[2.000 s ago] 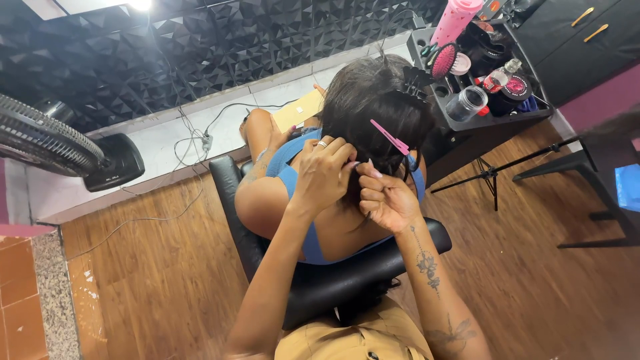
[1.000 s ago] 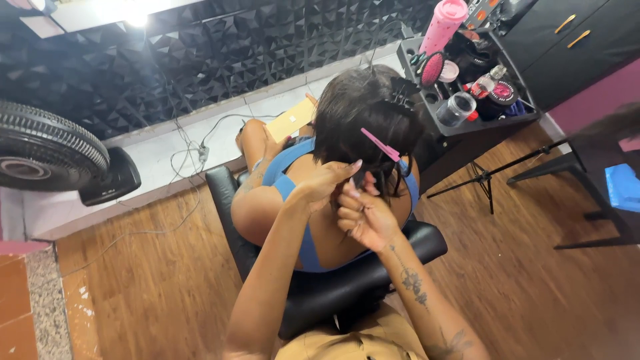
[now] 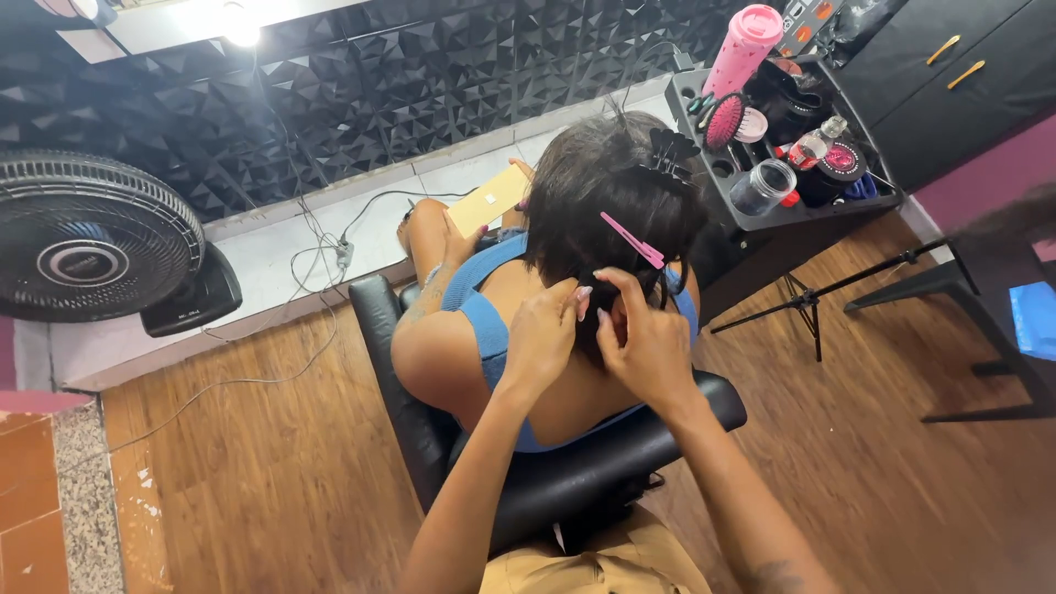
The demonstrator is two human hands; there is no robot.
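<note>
A seated person in a blue top faces away, their dark hair (image 3: pixel 569 206) in front of me. A pink sectioning clip (image 3: pixel 632 240) lies across the back of the hair, and a black claw clip (image 3: pixel 670 154) grips it higher up at the right. Below the pink clip, my left hand (image 3: pixel 544 330) pinches a lock of hair between thumb and fingertips. My right hand (image 3: pixel 648 342) is just beside it at the nape, index finger raised and curved, thumb apart from it; whether its other fingers hold any strands is hidden.
The person sits in a black salon chair (image 3: pixel 594 466) holding a yellow card (image 3: pixel 487 200). At the right, a black trolley tray (image 3: pixel 792 216) carries a pink tumbler (image 3: pixel 742 49), a hairbrush (image 3: pixel 724 120) and jars. A tripod (image 3: pixel 804 299) stands beside it. A fan (image 3: pixel 91 239) and loose cables are at the left.
My right hand's index finger and thumb have spread apart from their earlier closed pose against the hair. My left hand stays at the nape. The clips keep their places in the hair.
</note>
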